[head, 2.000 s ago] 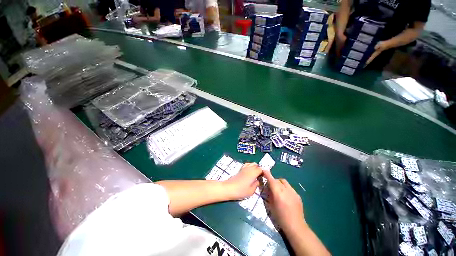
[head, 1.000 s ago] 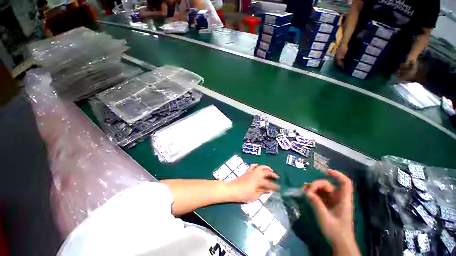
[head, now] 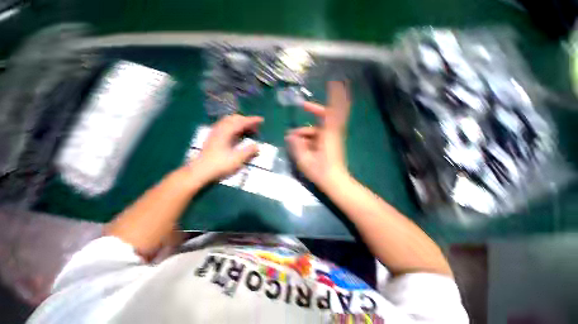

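Observation:
The view is blurred. My left hand (head: pixel 220 149) is over the left part of the sticker sheet (head: pixel 271 182), thumb and fingers apart, with nothing visible held. My right hand (head: pixel 322 144) is at the sheet's right side, index finger extended and the other fingers curled; blur hides whether it holds anything. White rectangles of the sheet show between and below my hands. A loose pile of circuit boards (head: pixel 244 71) lies beyond my hands. A single small board (head: pixel 291 95) lies just beyond my right hand's fingers.
A white sticker sheet stack (head: pixel 115 126) lies left of my hands. A large clear plastic bag (head: pixel 478 126) of white-and-dark boards is at right. Blurred clear trays (head: pixel 44 114) are far left. A pale metal edge (head: pixel 355 45) runs beyond the pile, bordering the green belt.
The view has tilted down and turned, so the boxes and people opposite have left it. My right hand has gone from raised at the right to beside the sheet, index finger now extended.

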